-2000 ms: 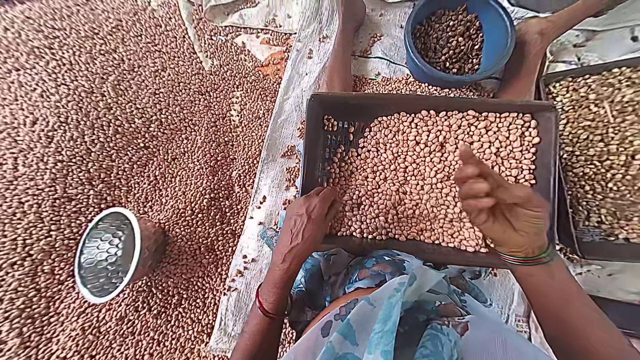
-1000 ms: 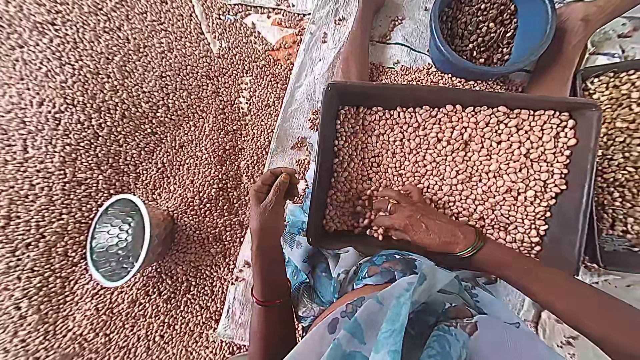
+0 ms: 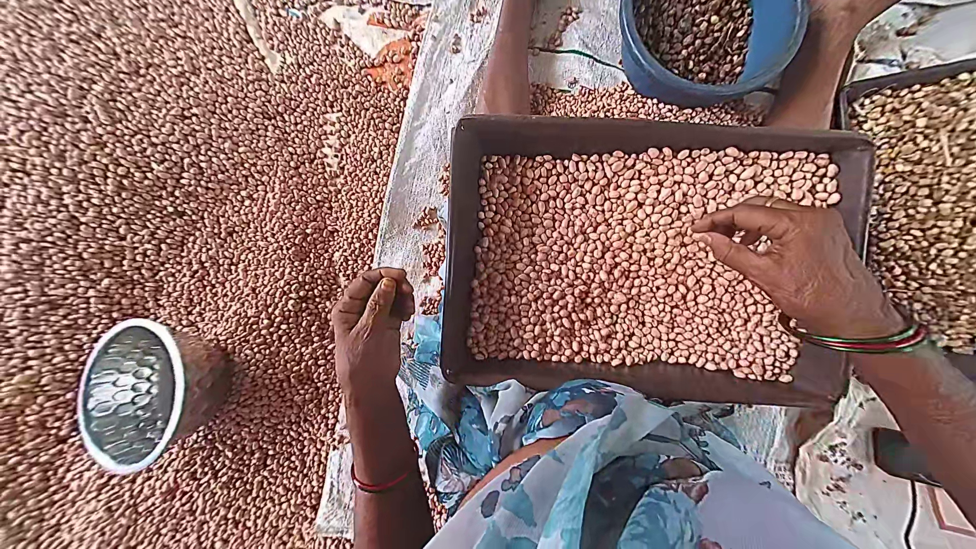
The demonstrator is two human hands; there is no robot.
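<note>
A dark rectangular tray [image 3: 663,136] rests at my lap, its floor covered by a layer of shelled peanuts [image 3: 610,259]. Over the tray's right part is my right hand [image 3: 801,263], thumb and forefinger nearly meeting just above the nuts; whether a nut is between them I cannot tell. Bangles circle that wrist. My left hand [image 3: 374,320] is raised left of the tray, not touching it, with its fingers curled and the thumb against them. Whatever its fingers may hide cannot be seen.
A large spread of peanuts [image 3: 229,206] covers the left side, with a metal cup [image 3: 202,381] lying tilted on it. A blue tub [image 3: 686,91] of darker nuts stands beyond the tray, between my legs. Another tray [image 3: 907,76] of yellowish-brown pieces is at the right.
Two seconds ago my left hand was at the tray's left edge; now it is off it. My right hand has moved from the nuts at lower left to the right side. Nuts now cover the tray's upper left.
</note>
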